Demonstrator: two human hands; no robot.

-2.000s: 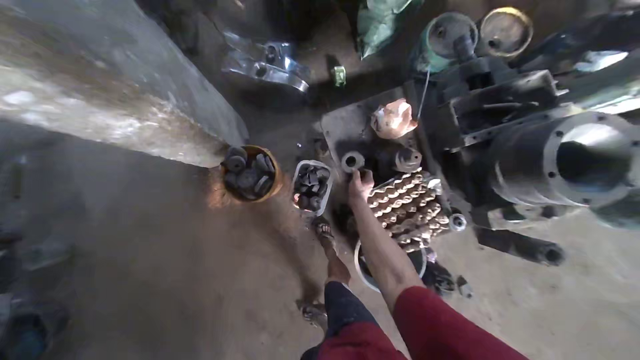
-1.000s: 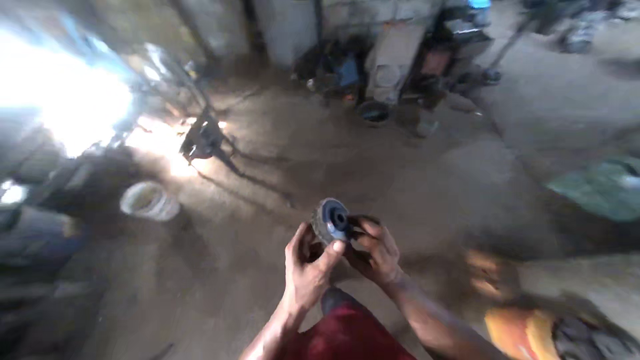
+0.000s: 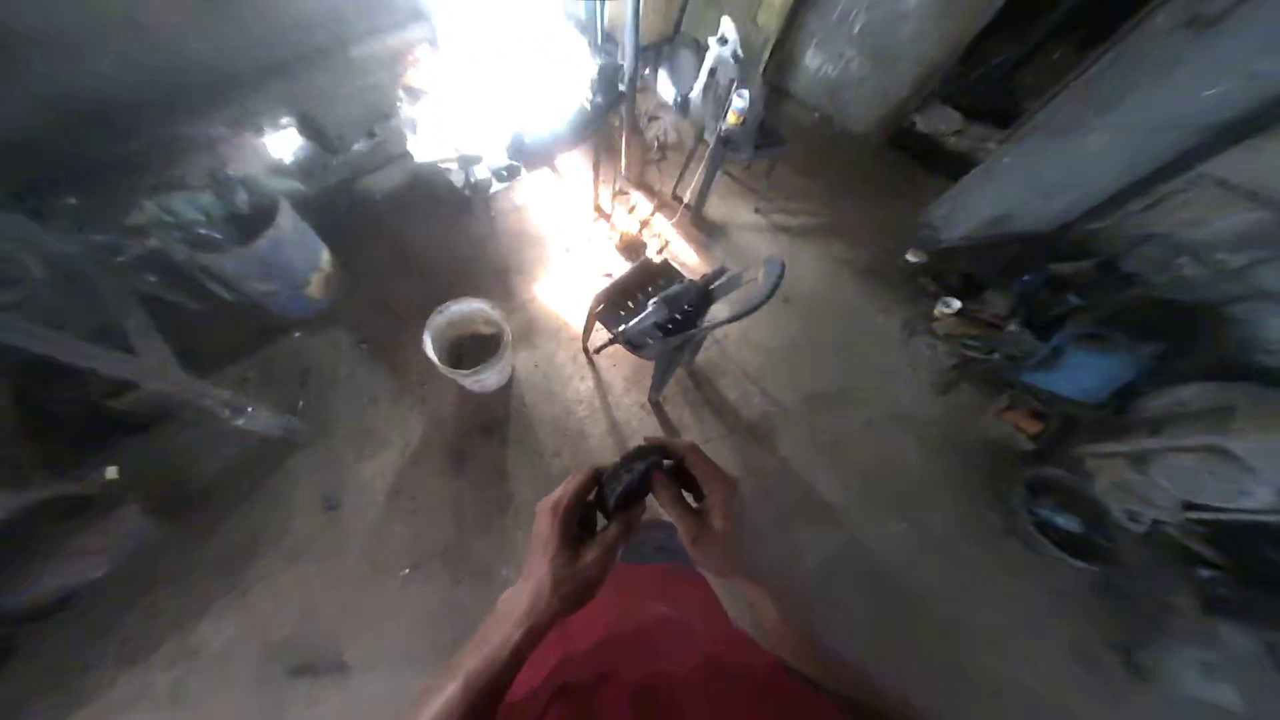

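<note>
A dark round metal part is held between my two hands at the lower middle, in front of my red shirt. My left hand grips it from the left, with the thumb along its near side. My right hand has its fingers on the right edge of the part. The hands cover much of it, and its exact kind cannot be told.
A dark plastic chair stands ahead on the concrete floor, with a white bucket left of it. Bright glare lies behind. A large pale drum is at the left. Scattered parts and a round basin lie at the right.
Two seconds ago one hand reached to a ring-shaped part near a crate; one second ago both hands held a round part. The view has swung to the chair and bucket.
</note>
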